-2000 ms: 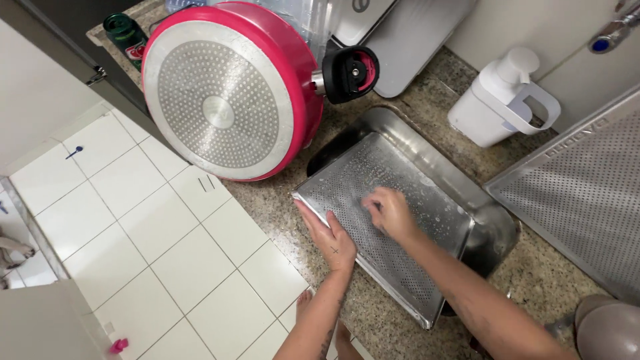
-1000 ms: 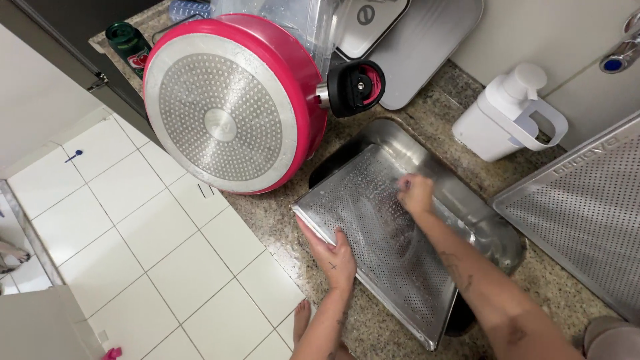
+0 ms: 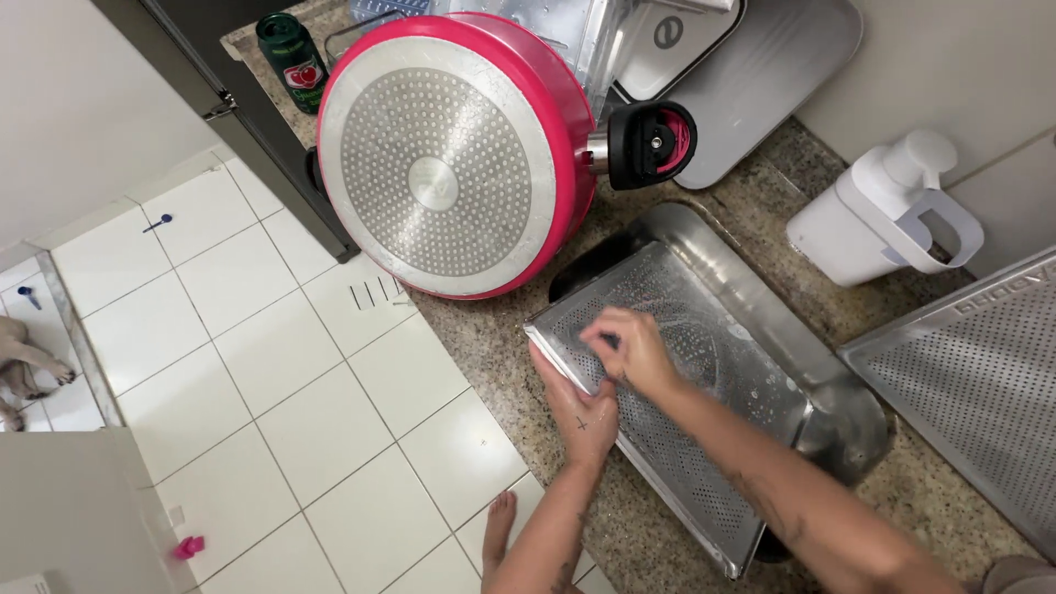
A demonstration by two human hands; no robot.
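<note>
A perforated metal tray (image 3: 701, 346), wet and dotted with suds, rests tilted across a stainless steel sink basin (image 3: 763, 322). My left hand (image 3: 582, 412) grips the tray's near long edge close to its upper left corner. Over the tray's left part, my right hand (image 3: 631, 351) is curled with its fingertips together, close to the perforated surface. Something dark shows between those fingers, too small and blurred to name. The right forearm crosses over the tray and hides part of it.
A pink pot (image 3: 569, 165) with a black handle stands on its side left of the sink. Behind are clear plastic containers (image 3: 569, 33) and a grey tray (image 3: 767, 74). A white pump dispenser (image 3: 866, 214), a second perforated panel (image 3: 982, 355) and a green can (image 3: 290, 62) are also on the granite counter.
My right hand has moved across the tray from its far side toward the left edge, near my left hand. The left hand still holds the tray's edge.
</note>
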